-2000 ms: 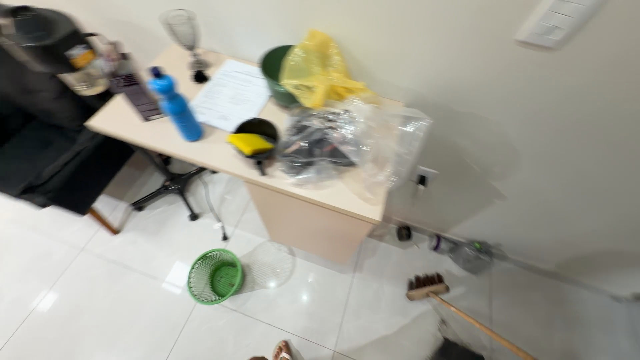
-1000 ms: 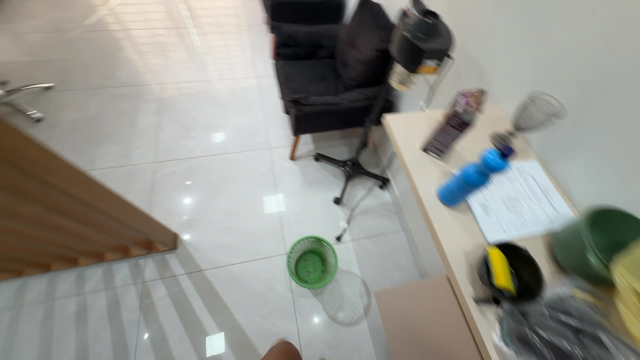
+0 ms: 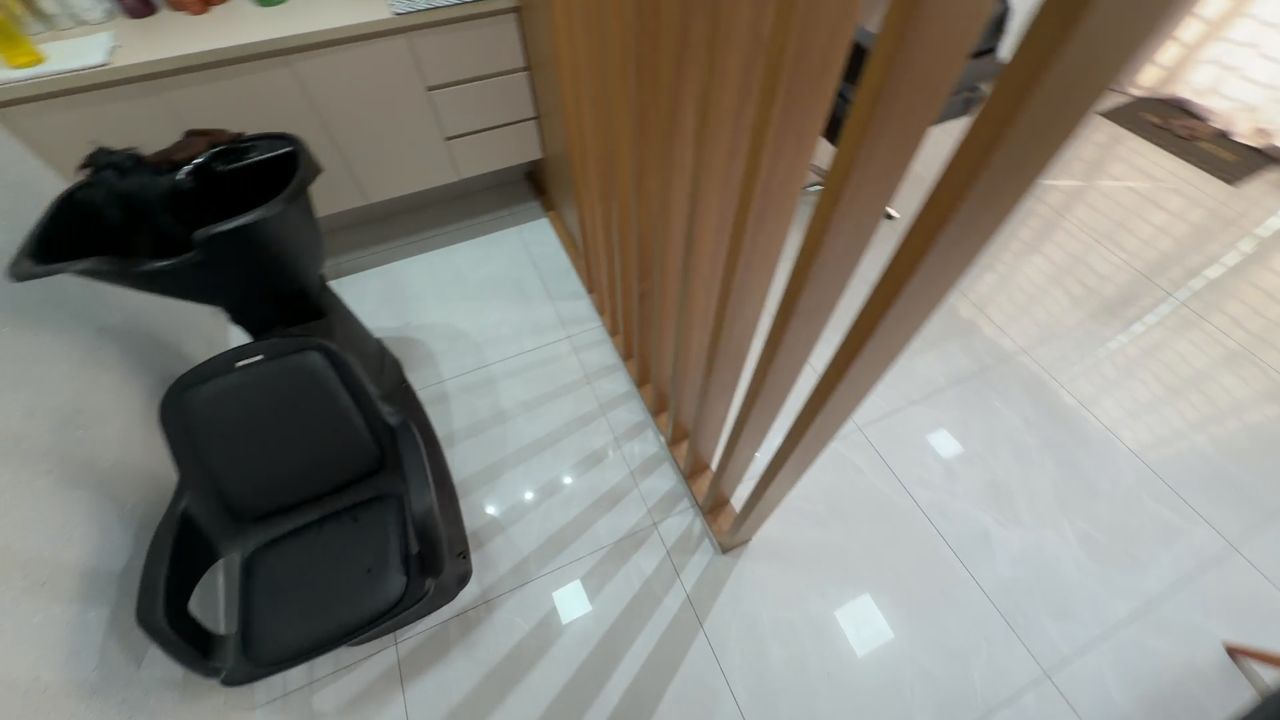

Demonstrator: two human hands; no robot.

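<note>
Neither my left hand nor my right hand shows in the head view, so what they hold or touch cannot be told. A black salon shampoo chair (image 3: 320,580) stands at the left, its padded seat and backrest facing up toward me. Behind its backrest is a black wash basin (image 3: 250,225), with dark and brown items, unclear in kind, lying in and over its rim. A slatted wooden partition (image 3: 690,230) rises from the floor at the centre.
A cabinet with drawers (image 3: 485,103) lines the back wall; bottles and a yellow bottle (image 3: 15,45) stand on its counter (image 3: 250,25). Beyond the slats is part of a dark chair (image 3: 965,85). A brown doormat (image 3: 1185,140) lies at the upper right on glossy floor tiles.
The view has swung left, away from the table with the blue bottle and the green basket, to the slatted partition and the shampoo chair.
</note>
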